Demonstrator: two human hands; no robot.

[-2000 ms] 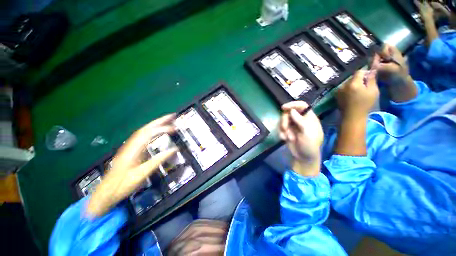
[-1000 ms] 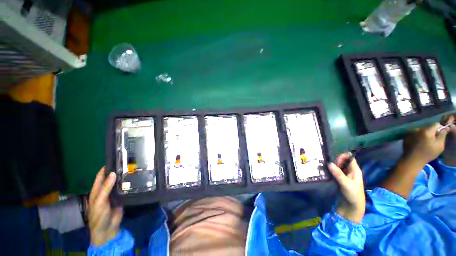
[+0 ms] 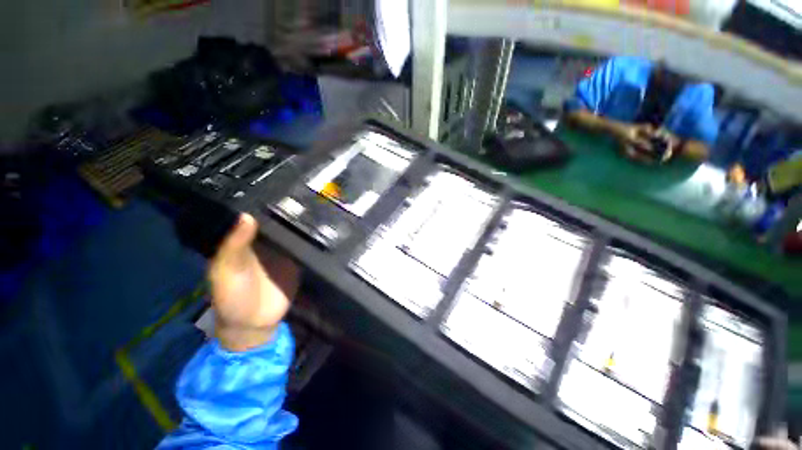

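Note:
The long black tray (image 3: 429, 332) is lifted and slanted across the view, its right end lower. Its five slots hold phone units with white backs; the leftmost unit (image 3: 356, 180) is greyer, with an orange flex strip. My left hand (image 3: 251, 286) is at the tray's left end, thumb up, its other fingers hidden. My right hand (image 3: 778, 441) shows only as a blurred sliver at the tray's lower right corner, cut off by the picture's edge. The tweezers are not visible.
Another black tray (image 3: 224, 167) with slim metallic parts lies beyond the left end, beside a brown slatted surface (image 3: 127, 163). A pale post (image 3: 428, 70) stands behind. A person in blue (image 3: 646, 101) works across the green bench (image 3: 598, 176).
The tray has risen off the bench and come closer, tilting down to the right, with both hands at its ends. The view has swung up and left, away from the neighbouring worker.

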